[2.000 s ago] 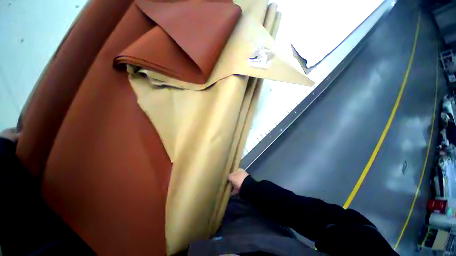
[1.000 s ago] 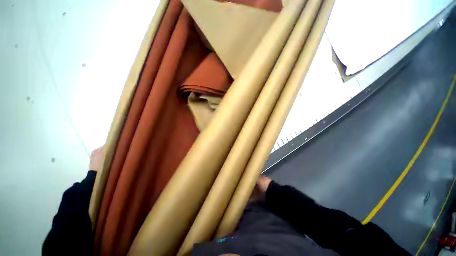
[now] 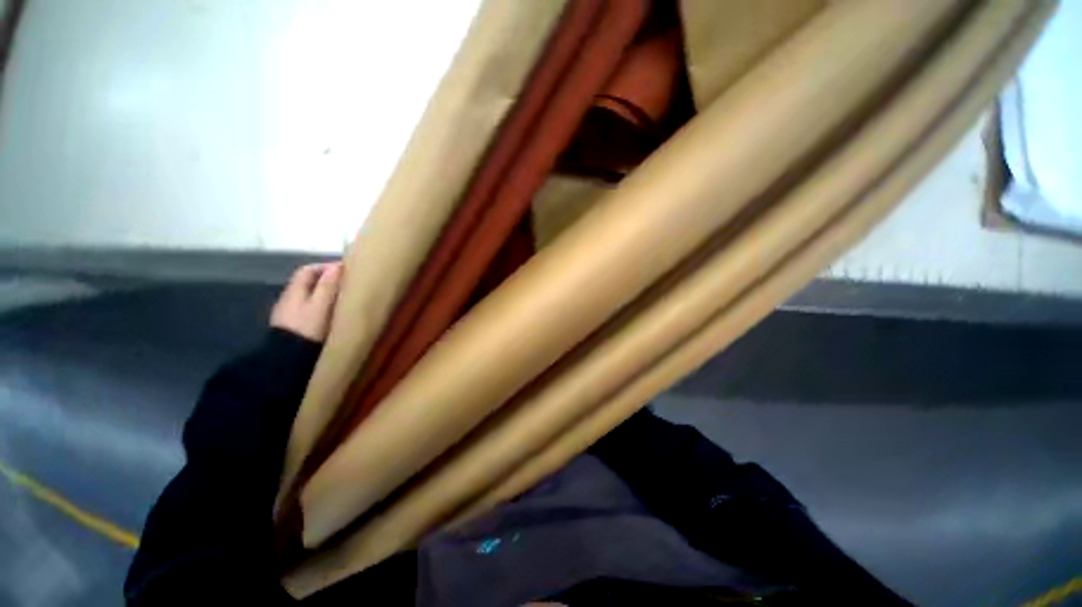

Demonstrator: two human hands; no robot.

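Observation:
A folded bundle of faux leather sheet (image 3: 641, 237) runs from the lower left to the upper right, its tan backing outward and its orange-brown face (image 3: 504, 160) showing between the folds. My left hand (image 3: 309, 300) is bare and holds the bundle's left edge. My right hand is hidden behind the bundle; only the black right sleeve shows below it. The bundle's lower end is near my body, and its upper part reaches over the white worktable (image 3: 154, 131) and out of the picture.
The worktable's front edge (image 3: 949, 301) crosses the view behind the bundle. White sheet material (image 3: 1054, 131) with a brown edge lies on the table at the far right. The grey floor (image 3: 902, 439) shows below, with yellow lines (image 3: 71, 510) at both lower corners.
The bundle's sides have been drawn up and together, and it now slants more to the right. The view has turned, so the table edge runs nearly level. The right hand has gone out of sight.

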